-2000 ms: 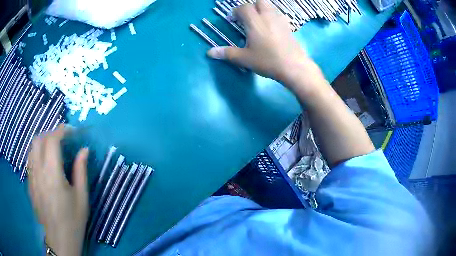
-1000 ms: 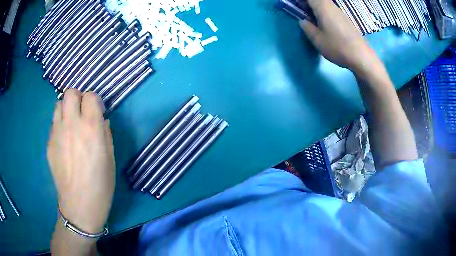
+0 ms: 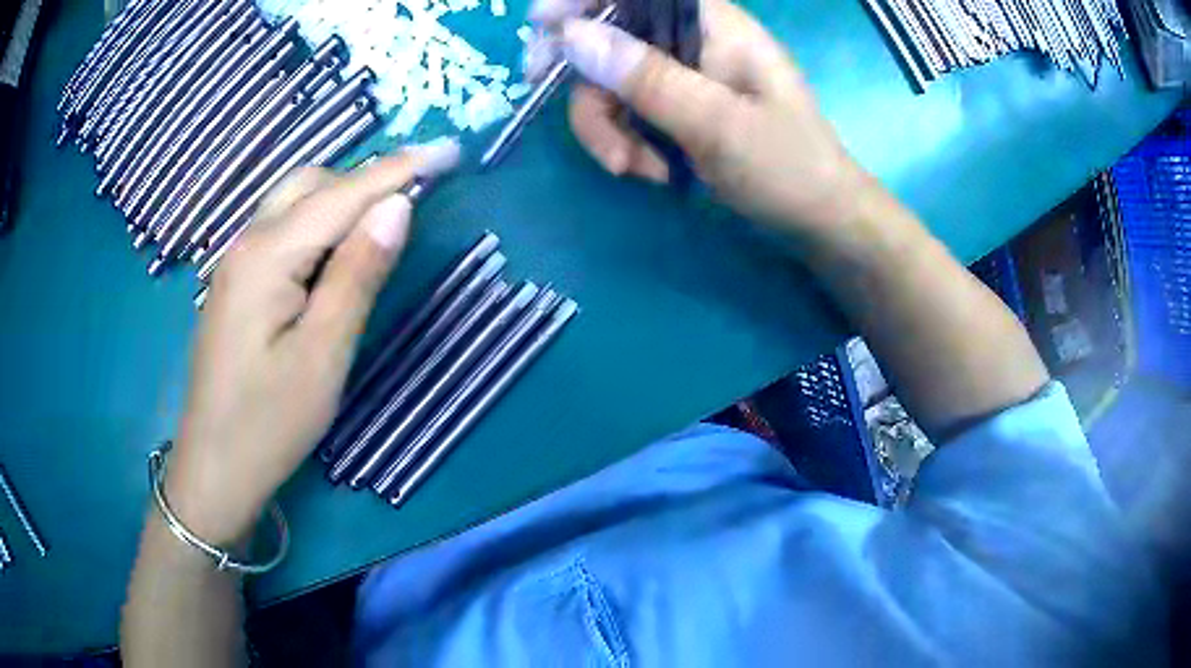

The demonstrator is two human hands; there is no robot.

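My left hand (image 3: 281, 313) is beside the tube pile, thumb and forefinger pinched on a metal tube (image 3: 417, 191); only a short dark end shows. My right hand (image 3: 731, 118) is raised at top centre, its fingers curled around a dark bunch of metal tubes (image 3: 664, 52). One single tube (image 3: 529, 111) sticks out from its thumb and fingertips, pointing down-left towards my left hand. The fingertips there are blurred. White sleeves (image 3: 431, 78) lie in a loose heap behind my hands. Several capped tubes (image 3: 444, 392) with pale tips lie side by side nearer my body.
A large pile of metal tubes (image 3: 196, 124) lies at upper left. More thin tubes (image 3: 993, 33) lie at the top right. A few rods (image 3: 20, 509) show at the left edge. Blue crates (image 3: 1156, 248) stand beyond the table's right edge, with another crate (image 3: 849, 418) below.
My right hand has come left from the far tubes with a bunch in it, now over the sleeve heap's side. My left hand has moved from the near pile up and right, now pinching a tube.
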